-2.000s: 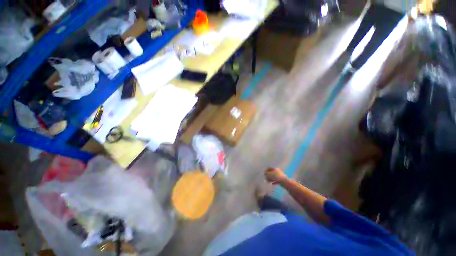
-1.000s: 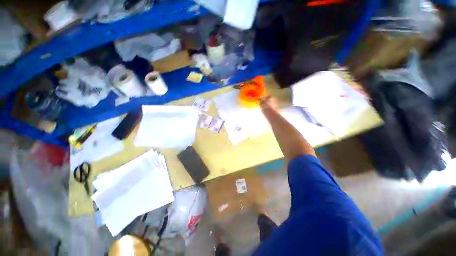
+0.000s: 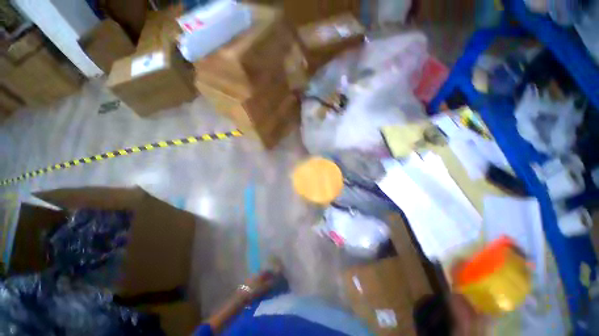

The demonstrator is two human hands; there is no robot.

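An orange tape dispenser [image 3: 496,272] with a yellow roll side is at the lower right, raised above the table. My right hand [image 3: 465,314] is blurred and cut by the bottom edge; it is closed on the dispenser. My left hand [image 3: 264,281] hangs low at bottom centre, with a band on the wrist. It is small and blurred, so its fingers are unclear. A white mailing bag with red print [image 3: 217,31] lies on stacked cartons [image 3: 246,72] at the top.
A paper-strewn table [image 3: 460,177] and blue rack [image 3: 489,125] are on the right. A round stool [image 3: 317,180], clear plastic sack [image 3: 368,85] and white bag [image 3: 358,231] stand beside it. An open carton with dark plastic [image 3: 157,239] is at lower left. Yellow-black tape marks the floor.
The view has swung left, towards the stool and cartons. My right hand, empty two seconds ago and at the dispenser one second ago, has lifted it off the table. My left hand has come into view.
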